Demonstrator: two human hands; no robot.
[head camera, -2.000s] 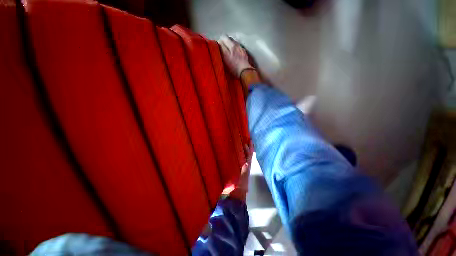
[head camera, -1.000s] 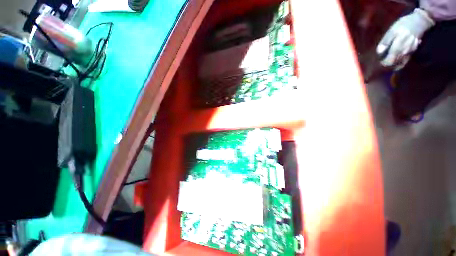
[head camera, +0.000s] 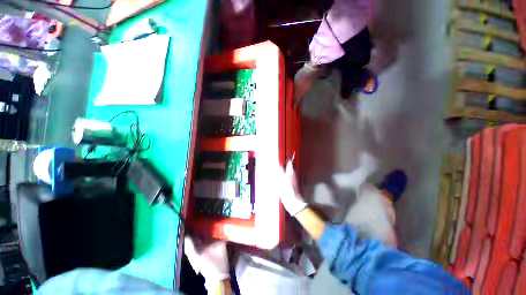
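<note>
A red-orange foam tray (head camera: 267, 144) lies beside the bench edge, on top of other red trays. Its two pockets hold green circuit boards, a far one (head camera: 247, 103) and a near one (head camera: 233, 178), with pale and dark parts. My gloved left hand (head camera: 207, 258) is at the tray's near end, by its left corner, fingers partly hidden and blurred. My gloved right hand (head camera: 291, 189) holds the tray stack's right side, fingers against it.
The green bench (head camera: 158, 230) on the left carries a black printer-like box (head camera: 86, 230), a power adapter (head camera: 147, 181), cords and white paper (head camera: 134, 70). Another person's pink sleeve (head camera: 343, 29) is beyond the tray. Red trays (head camera: 496, 201) and a pallet (head camera: 484, 63) stand right.
The view has swung from the side of the red stack to its top tray, now seen from farther back. Both hands, out of view one second ago, are now at the tray.
</note>
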